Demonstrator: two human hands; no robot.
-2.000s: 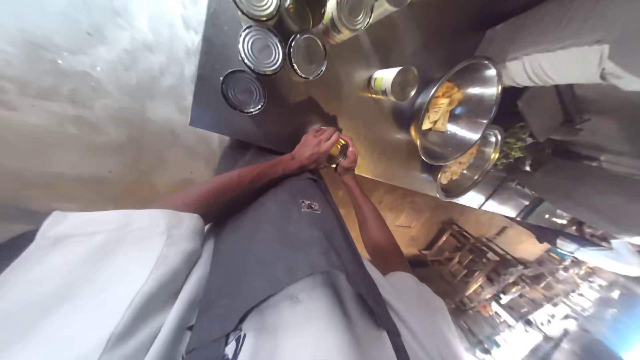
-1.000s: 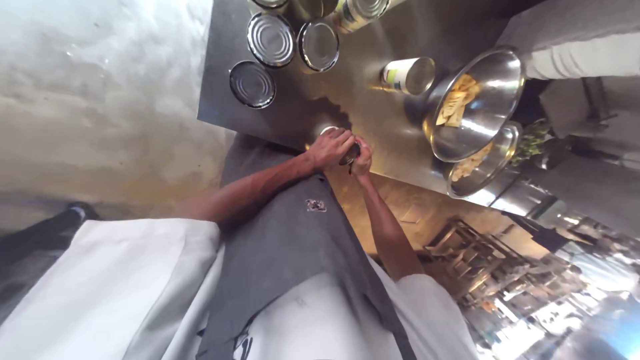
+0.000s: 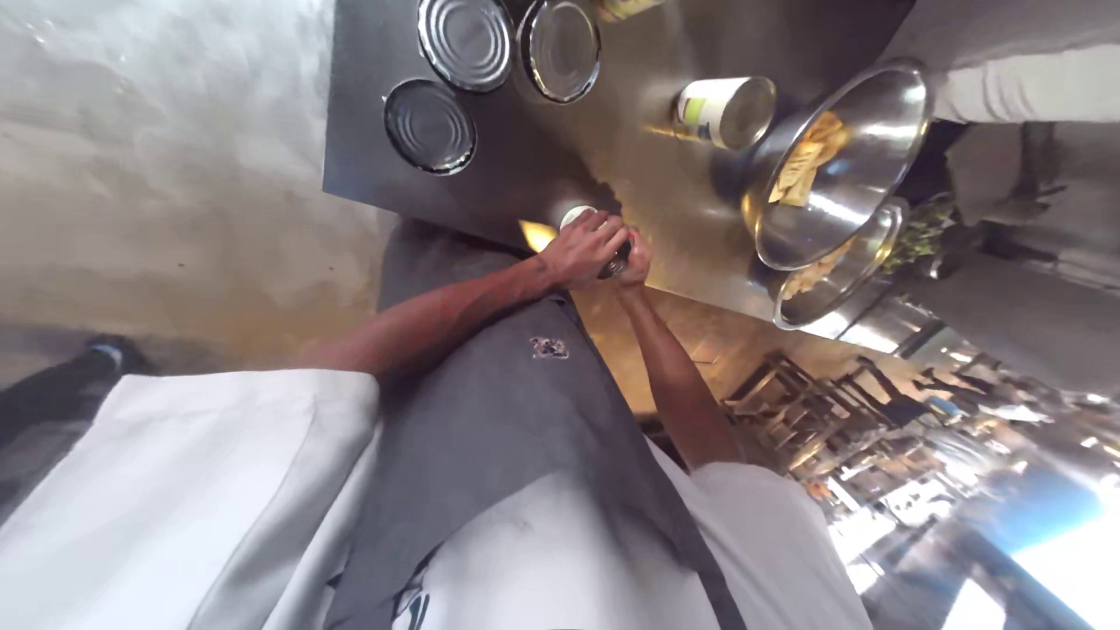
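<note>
My left hand is wrapped over a small round object, perhaps a can, at the near edge of the metal table. A pale end of it shows above the fingers and a dark part shows below them; the rest is hidden. Against its other side, my right hand has its fingers curled. Farther up and left are a dark-topped metal can and two more cans, seen from their ends. A can with a white and green label is right of my hands.
At the right, a large steel bowl holds pale yellow food pieces. A second steel bowl with food is partly behind it, near green leaves. Another person's light sleeve is beyond. The table's edge runs close to my apron.
Both hands stay together on the object at the table edge. A yellow part visible between them two seconds ago is now dark or covered. The view has shifted slightly.
</note>
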